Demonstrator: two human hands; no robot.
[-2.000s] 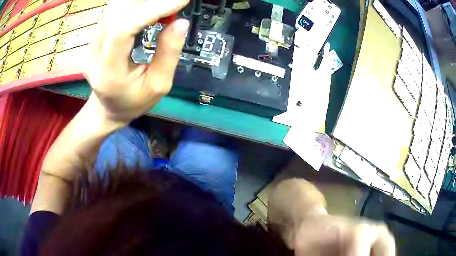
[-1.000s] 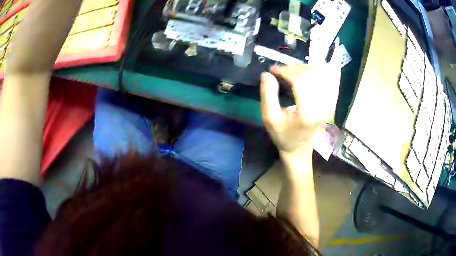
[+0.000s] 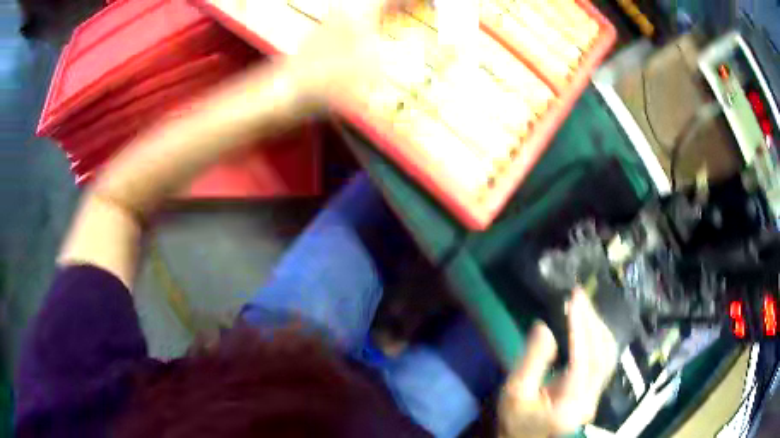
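The red-edged tray [image 3: 479, 212] holds rows of pale yellow boards and lies at the top centre, partly overexposed. My left hand [image 3: 346, 64] is over the tray's left part, washed out and blurred; whether it holds a board cannot be told. My right hand [image 3: 560, 376] is at the lower right, beside the black test fixture [image 3: 534, 282]. Its fingers are apart and nothing shows in them. The clear and metal parts on top of the fixture are blurred, and I cannot tell if a board sits there.
Stacked red trays [image 3: 141, 85] stand at the upper left, below the bench. Glowing red digits [image 3: 753, 316] show at the right edge behind the fixture. A pale instrument box [image 3: 744, 103] is at the upper right. White papers [image 3: 646, 406] and part of the cardboard [image 3: 718, 402] are at the lower right.
The view has swung left, bringing the whole tray corner and red stack into view. My left hand now shows over the tray. My right hand remains near the fixture's front, fingers apart.
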